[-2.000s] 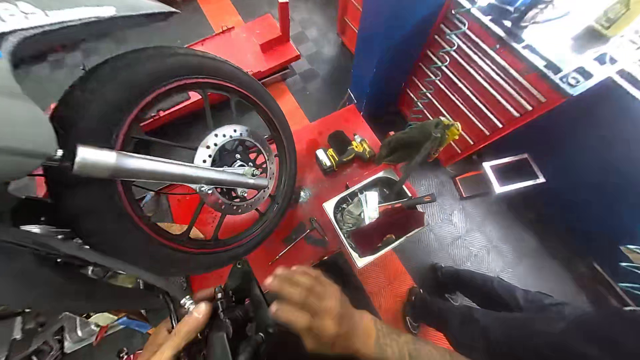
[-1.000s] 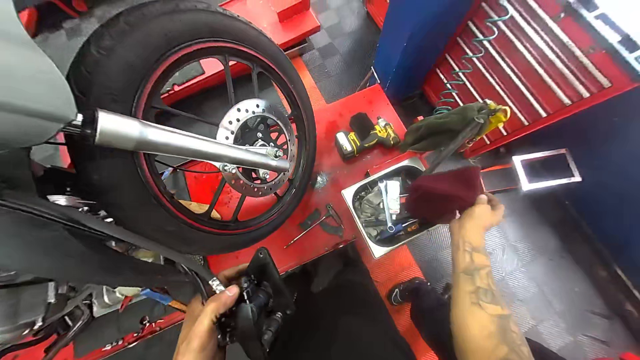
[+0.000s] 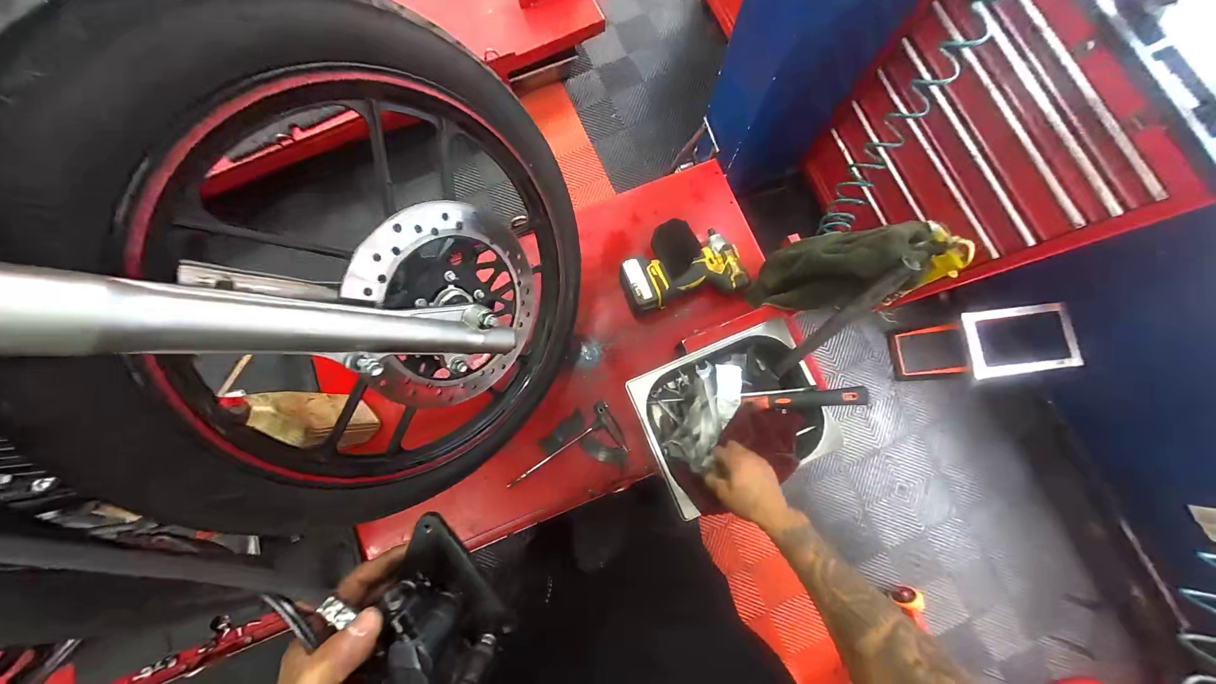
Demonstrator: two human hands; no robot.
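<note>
At the lower left, my left hand grips a black motorcycle part with a flat plate, thumb on top. My right hand reaches into a metal tray, its fingers on or beside a dark red cloth; whether they pinch it is hidden. Beside the fingers lie tools and clear plastic. An orange-and-black handle rests across the tray. Left of the tray, a T-handle tool lies on the red platform. A motorcycle wheel with a brake disc and silver fork leg fills the left.
A yellow-and-black cordless power tool lies on the platform behind the tray. A dark green cloth hangs above the tray's back corner. A red tool cabinet stands at the upper right, with a coiled green hose before it.
The dark red cloth, held up over the tray's right side by my right hand a second ago, now lies in the tray. My left hand has come to hold the black part since the oldest frame.
</note>
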